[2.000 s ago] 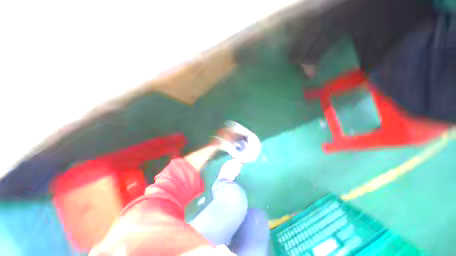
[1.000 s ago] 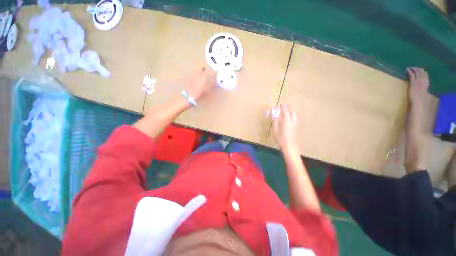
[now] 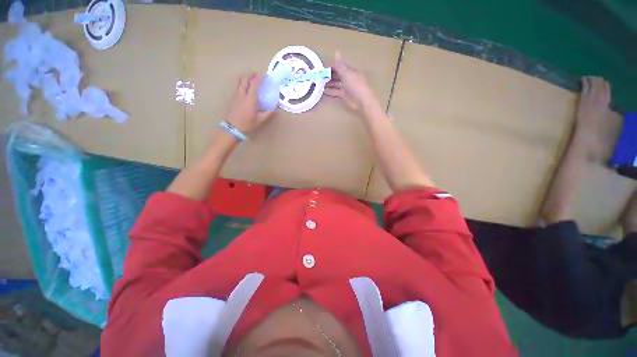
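Note:
A round white housing with dark curved slots lies on the cardboard table covering. A pale strip runs across its centre and juts out to the right. My left hand is at its left side and holds a translucent plastic piece by the housing's left edge, partly over it. My right hand is at the housing's right side, with its fingertips at the strip's end and the rim.
A pile of translucent pieces and another white housing lie at the upper left. A film-lined green crate with a white heap stands lower left. A red stool is below the table edge. Another person's arm rests at the right.
The view has moved from the floor to the table. In the last second my right hand has come up to the housing, and my left hand now holds a translucent piece at its left.

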